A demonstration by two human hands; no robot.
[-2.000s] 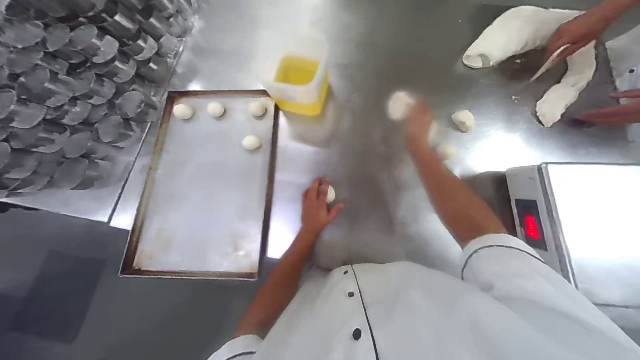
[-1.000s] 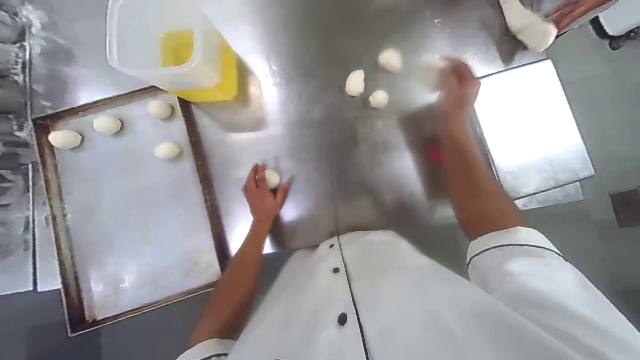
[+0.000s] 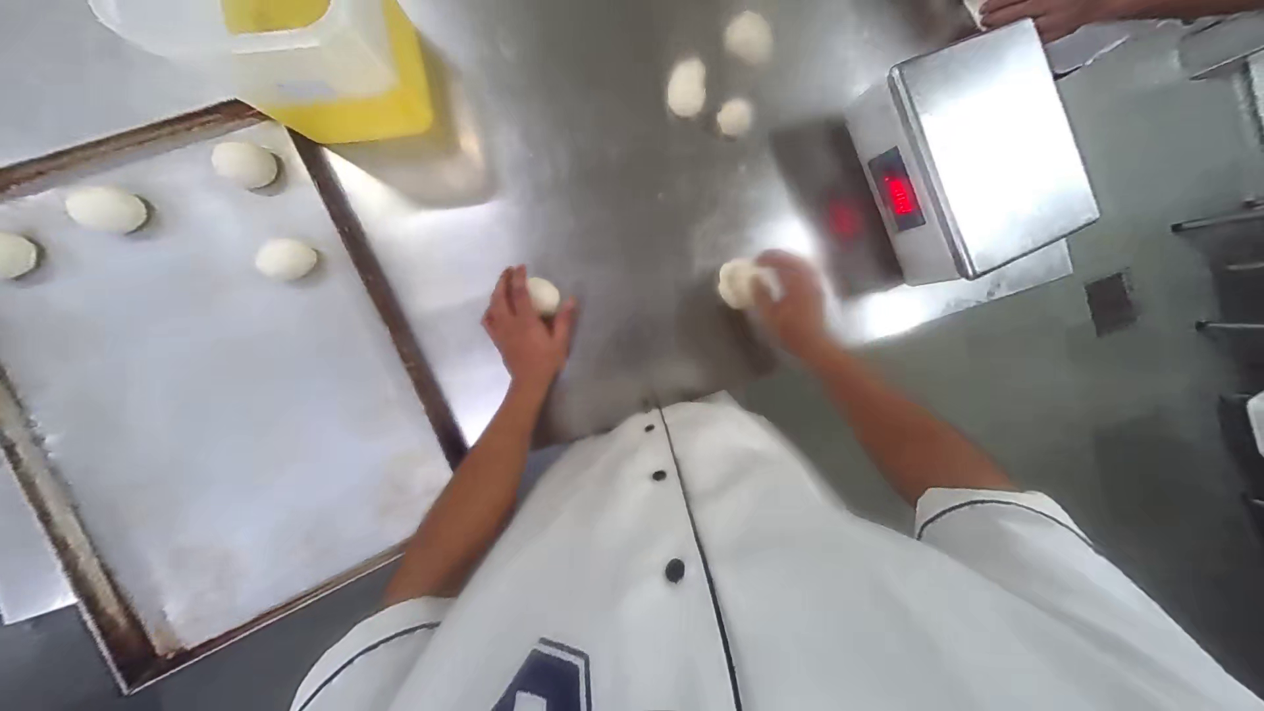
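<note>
My left hand [image 3: 528, 326] rests on the steel worktop, its fingers curled around a small dough ball [image 3: 542, 295]. To the right, my right hand [image 3: 790, 301], blurred, grips a pale dough piece [image 3: 739, 283] that sticks out past its fingertips on the left. Three loose dough pieces lie farther back on the metal: an oblong one [image 3: 686, 87], a round one [image 3: 749, 38] and a smaller one [image 3: 735, 117]. Several smooth dough balls, one of them near the tray's right side [image 3: 286, 259], sit on the baking tray [image 3: 380, 286] at the left.
A clear plastic container with yellow contents [image 3: 365, 109] stands behind the tray's right corner. A digital scale [image 3: 997, 148] with a red display is at the right of the steel worktop [image 3: 612, 197]. Another person's hand [image 3: 1047, 15] is at the scale's far corner.
My right hand has come back toward my body from beside the loose dough pieces. My left hand stays around its dough ball. The view has shifted strongly.
</note>
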